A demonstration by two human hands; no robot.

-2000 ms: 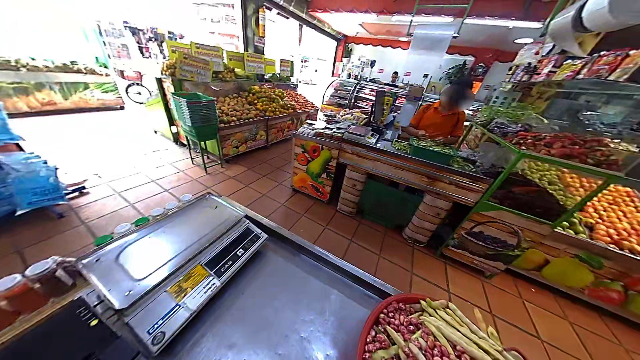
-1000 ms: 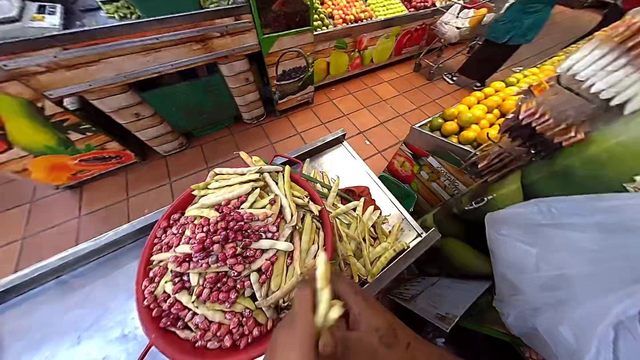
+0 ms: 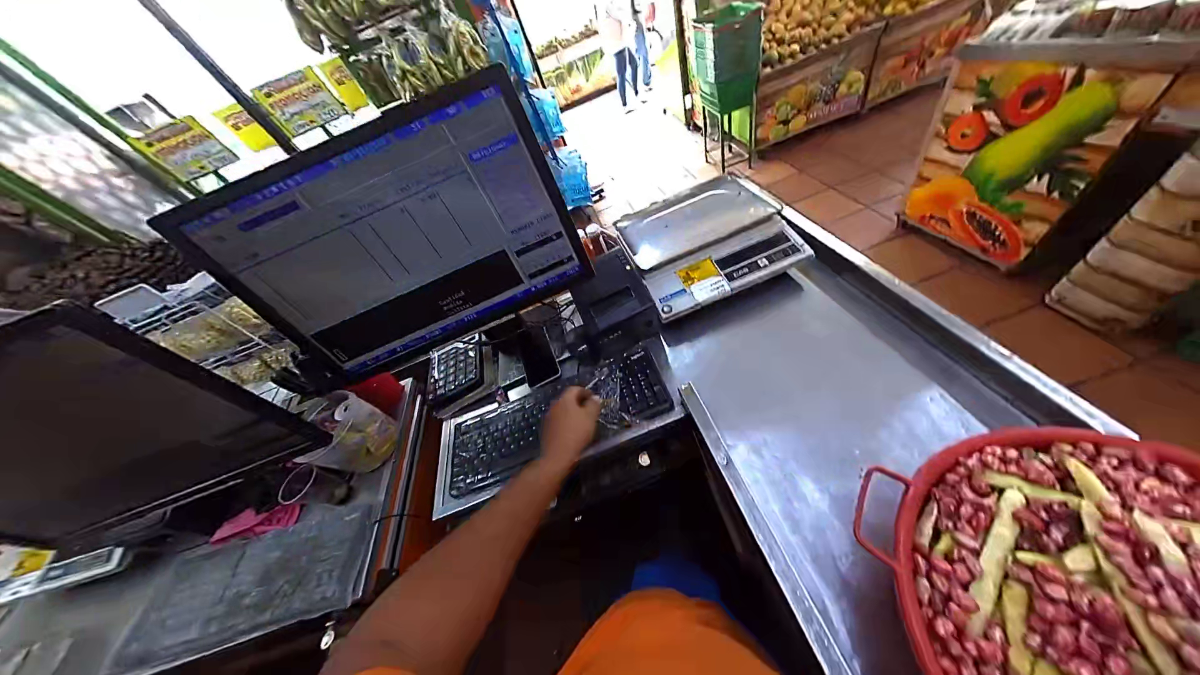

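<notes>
My left hand (image 3: 570, 420) reaches in from the lower left, over the right part of a black keyboard (image 3: 497, 442) with clear plastic film (image 3: 614, 394) beside the fingers. The fingers are bent; a small pale spot shows at their tips, and whether they hold anything is unclear. My right hand is out of view. Behind the keyboard stand a lit monitor (image 3: 394, 225), a calculator-like keypad (image 3: 456, 369) and a black printer-like device (image 3: 614, 305). At the lower right, a red plastic basin (image 3: 905, 525) holds pink speckled beans (image 3: 1059, 581) and several pale pods (image 3: 996, 553).
A metal counter (image 3: 816, 375) runs along my right, with a weighing scale (image 3: 712, 244) at its far end. A dark second screen (image 3: 122, 422) stands at the left above a grey worktop (image 3: 244, 572). A pink cloth (image 3: 258, 522) lies there. Beyond are produce stands (image 3: 816, 103).
The view has swung far to the left. One second ago my hands were at a pale pod beside the red basin; now my left hand is at the keyboard and my right hand has left the view.
</notes>
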